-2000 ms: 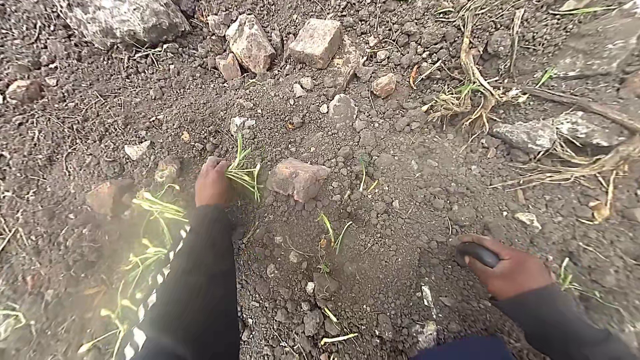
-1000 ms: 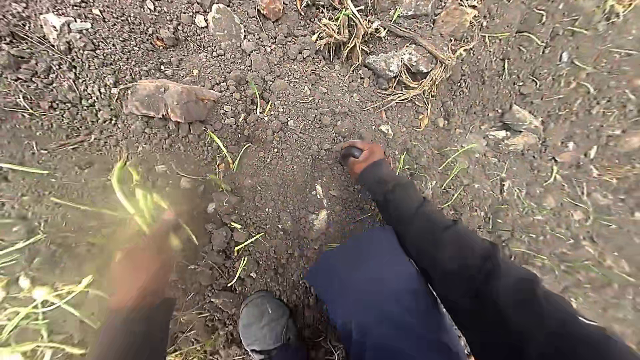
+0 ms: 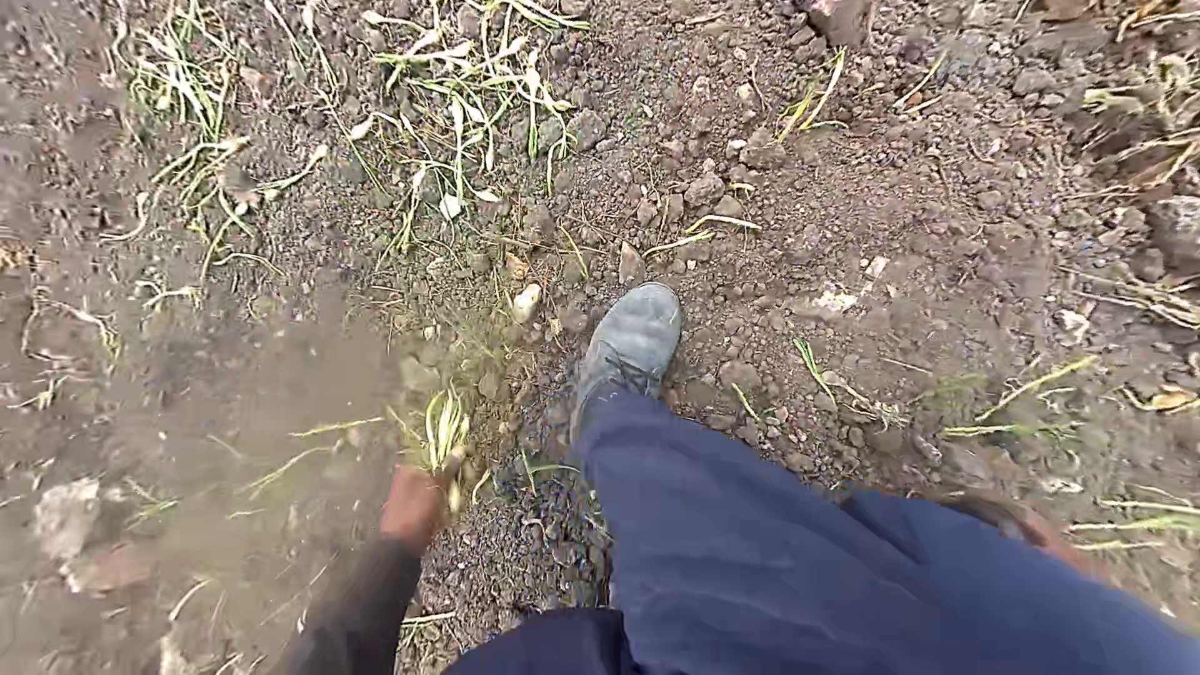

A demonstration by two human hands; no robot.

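Observation:
My left hand (image 3: 417, 506), in a dark sleeve at the lower left, is closed around a small bunch of green plants with pale bulbs (image 3: 445, 431), low over the soil. At the right edge of my blue trouser leg, part of my right hand (image 3: 1059, 544) shows, blurred and mostly hidden; whether it holds anything cannot be seen. More uprooted bulb plants (image 3: 459, 112) lie scattered on the ground at the upper left. A single green plant (image 3: 814, 98) stands at the upper right.
My grey shoe (image 3: 630, 337) is planted on the crumbly soil at the centre, with my blue trouser leg (image 3: 750, 544) behind it. A pale stone (image 3: 70, 520) lies at the left, a rock (image 3: 841, 19) at the top, and dry stalks (image 3: 1153, 122) at the upper right.
The view has swung toward the shoe and the scattered plants. My left hand still holds a bunch of plants. My right hand, plainly visible before on a dark object, is now mostly hidden by the trouser leg.

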